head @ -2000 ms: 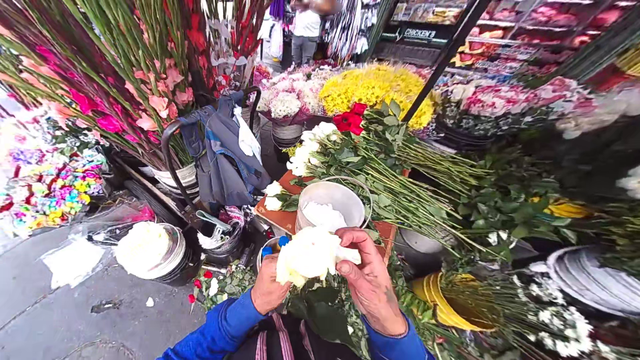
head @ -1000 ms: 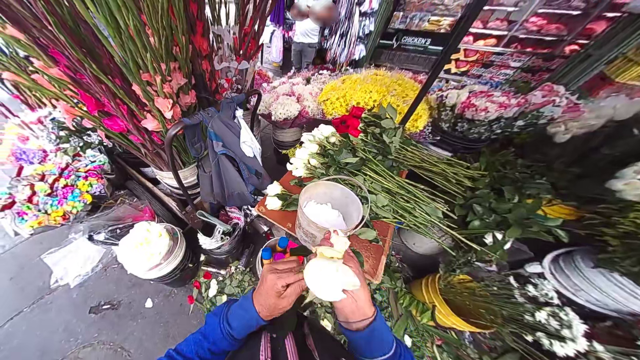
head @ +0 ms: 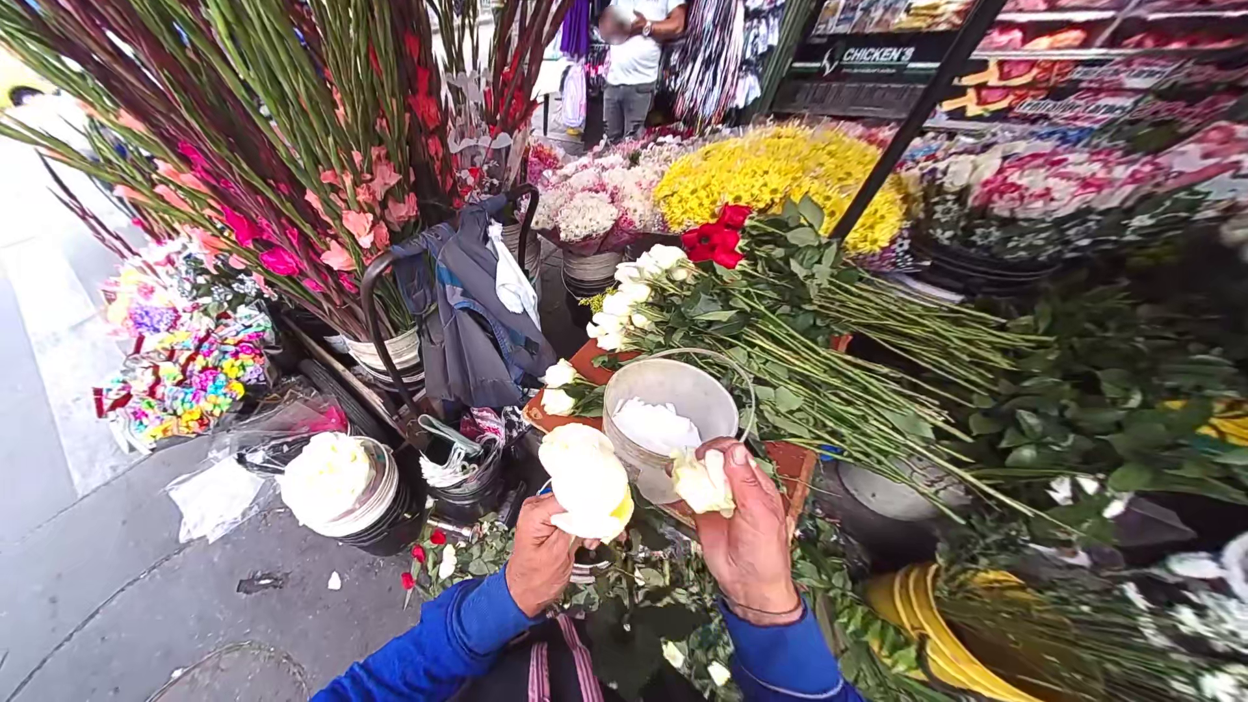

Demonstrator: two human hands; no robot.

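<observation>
My left hand (head: 542,556) is closed around the underside of a large white flower (head: 587,483), probably a rose. Between the thumb and fingers of my right hand (head: 746,536) is a smaller cream bloom or clump of petals (head: 704,482), apart from the large flower. Just beyond both hands stands a translucent plastic bucket (head: 639,375) with white material (head: 657,426) inside, on a reddish-brown board (head: 795,468). White roses (head: 624,302) and red roses (head: 718,236) with long green stems lie behind it.
A bucket of white petals (head: 327,478) stands on the pavement at left, near a clear plastic bag (head: 219,492). A grey backpack (head: 478,322) hangs on a black metal handle. Yellow buckets (head: 921,624) are at lower right. Yellow flowers (head: 790,175) and a person (head: 639,58) are farther back.
My hands have moved apart; a second earlier they were close together at the white flower. The smaller cream piece is now in my right hand, and the large flower in my left.
</observation>
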